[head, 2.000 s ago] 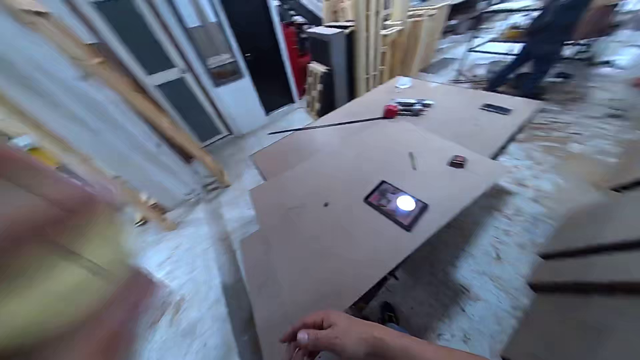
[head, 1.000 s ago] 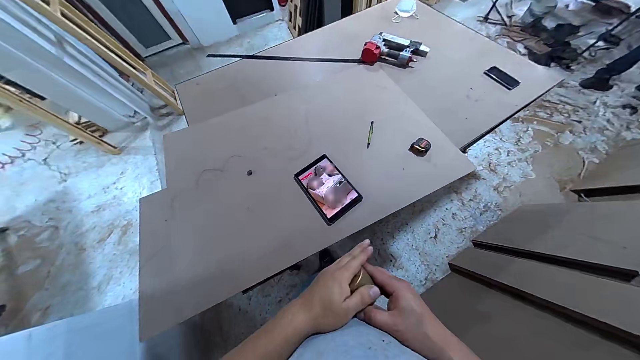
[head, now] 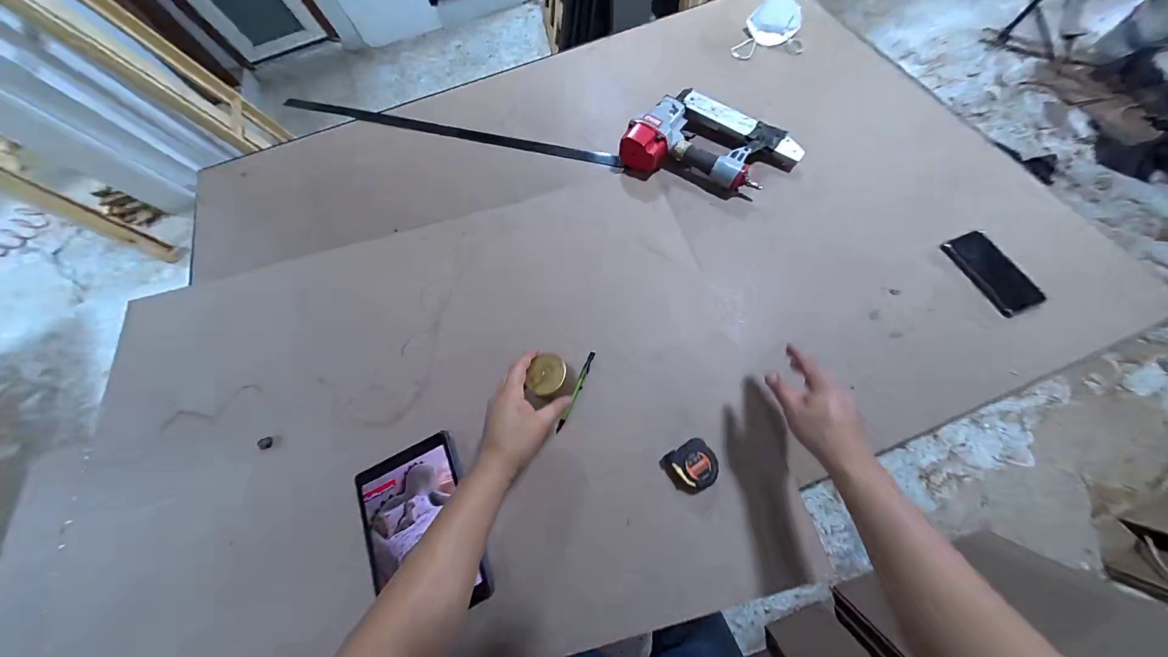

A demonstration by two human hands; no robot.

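My left hand (head: pixel 522 415) has its fingers around a small round jar with a gold-coloured lid (head: pixel 547 375), over the brown board (head: pixel 310 347). A green and black pen (head: pixel 577 392) lies just right of the jar. My right hand (head: pixel 815 406) is raised above the board with its fingers apart and holds nothing. Between the hands, nearer to me, lies a tape measure (head: pixel 692 465). A tablet (head: pixel 372 511) with a lit screen is partly hidden beneath my left forearm.
Farther back lie a red and silver pneumatic nailer (head: pixel 703 141), a long black metal strip (head: pixel 456 132) and a white face mask (head: pixel 774 22). A black smartphone (head: pixel 994 273) is at the right. Stacked boards (head: pixel 1031 584) stand low at the right; timber frames (head: pixel 182 64) are at the left.
My hands were together near the board's front edge; they have parted and moved forward over it. The jar is now beside the pen in my left hand. The view has moved closer to the board.
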